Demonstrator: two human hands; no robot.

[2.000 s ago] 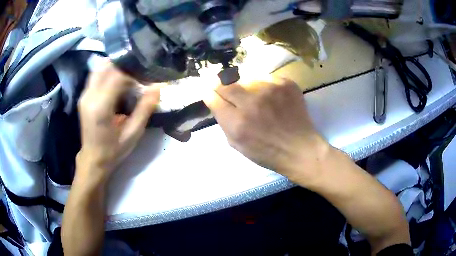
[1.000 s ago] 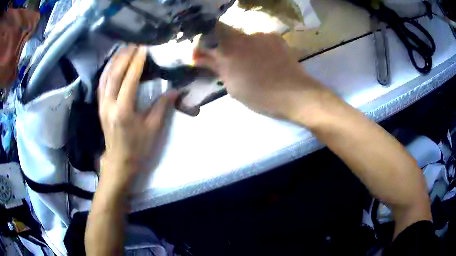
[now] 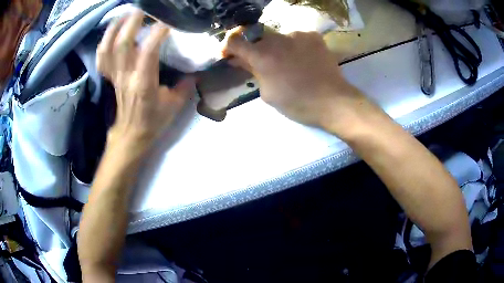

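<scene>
A black fabric piece (image 3: 213, 113) with a rounded end lies around a pale patch, in front of the sewing machine head (image 3: 193, 14). White cloth (image 3: 190, 51) lies beside it under the bright lamp. My left hand (image 3: 132, 77) is slightly blurred, fingers spread over the cloth left of the machine; no grip shows. My right hand (image 3: 298, 77) is curled, its fingertips closed at the black fabric's upper edge just below the machine head. A small dark piece shows at its knuckles. The needle contact is hidden by glare and my fingers.
White-and-black panels (image 3: 47, 124) are heaped at left. A tan bed plate (image 3: 376, 36) lies right of my right hand, with an amber scrap (image 3: 331, 11) behind. Silver snips (image 3: 425, 66) and black-handled scissors (image 3: 464, 58) lie at right. A measuring strip (image 3: 293, 176) follows the table's front edge.
The view has shifted, so the machine head sits higher in the picture. Since one second ago my left hand has lifted and spread its fingers. My right hand stays by the needle area.
</scene>
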